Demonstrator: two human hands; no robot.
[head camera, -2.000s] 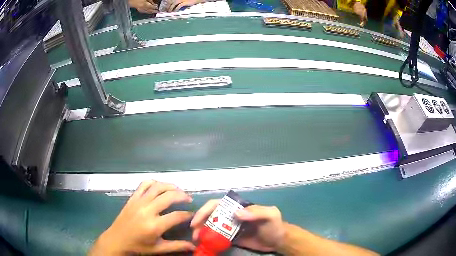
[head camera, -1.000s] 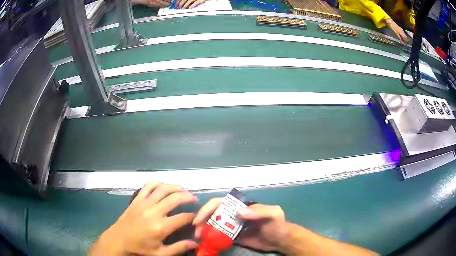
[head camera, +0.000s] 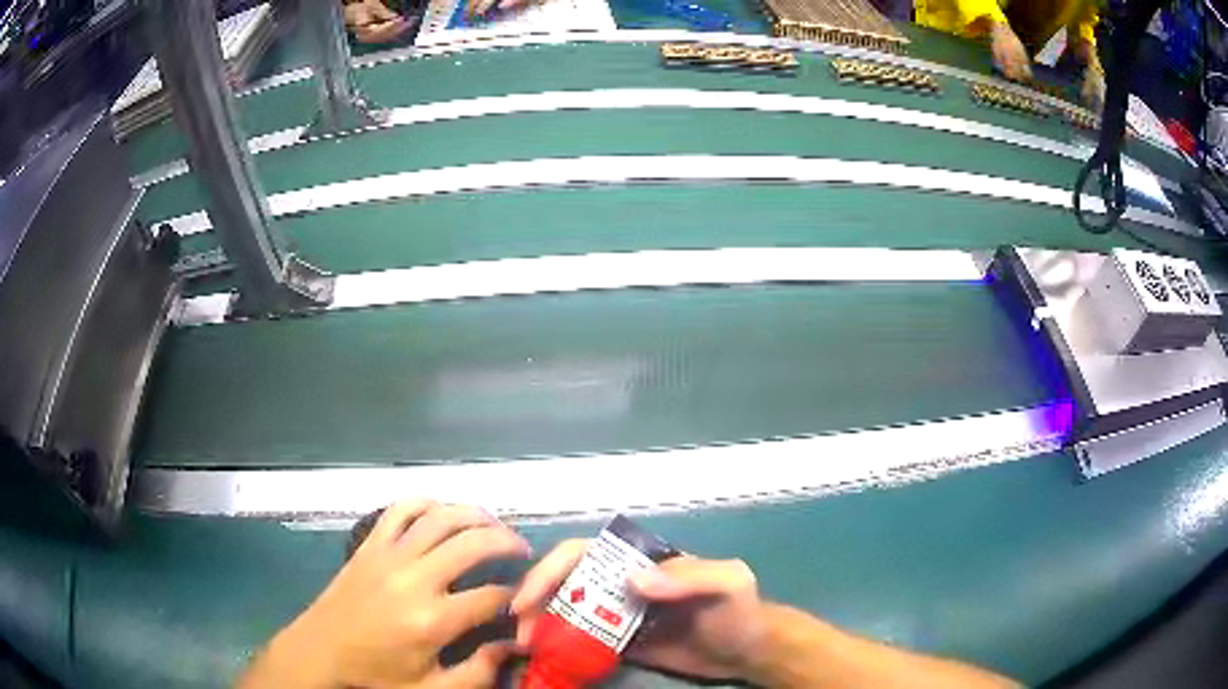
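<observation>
My right hand (head camera: 711, 617) is closed around a glue bottle (head camera: 606, 586) with a white label, a black base and a red shoulder. The bottle is tilted, base up and red end down towards the lower edge, where its tip is cut off. My left hand (head camera: 404, 592) is beside it on the left, fingers curled and thumb towards the red end. Whether it holds something is hidden. A dark round pad (head camera: 361, 530) shows partly behind my left fingers.
Green conveyor lanes (head camera: 566, 370) run between white rails (head camera: 606, 485). A steel housing (head camera: 81, 323) and post (head camera: 229, 162) stand left. A UV unit (head camera: 1118, 357) glows violet right. Gold strips (head camera: 727, 57) lie far off; people's hands (head camera: 1010, 54) are opposite. A cable (head camera: 1104, 189) hangs right.
The silver strip on the middle lane has moved left, out of the open stretch right of the post. The gold strips have shifted left. My hands and the bottle have barely moved.
</observation>
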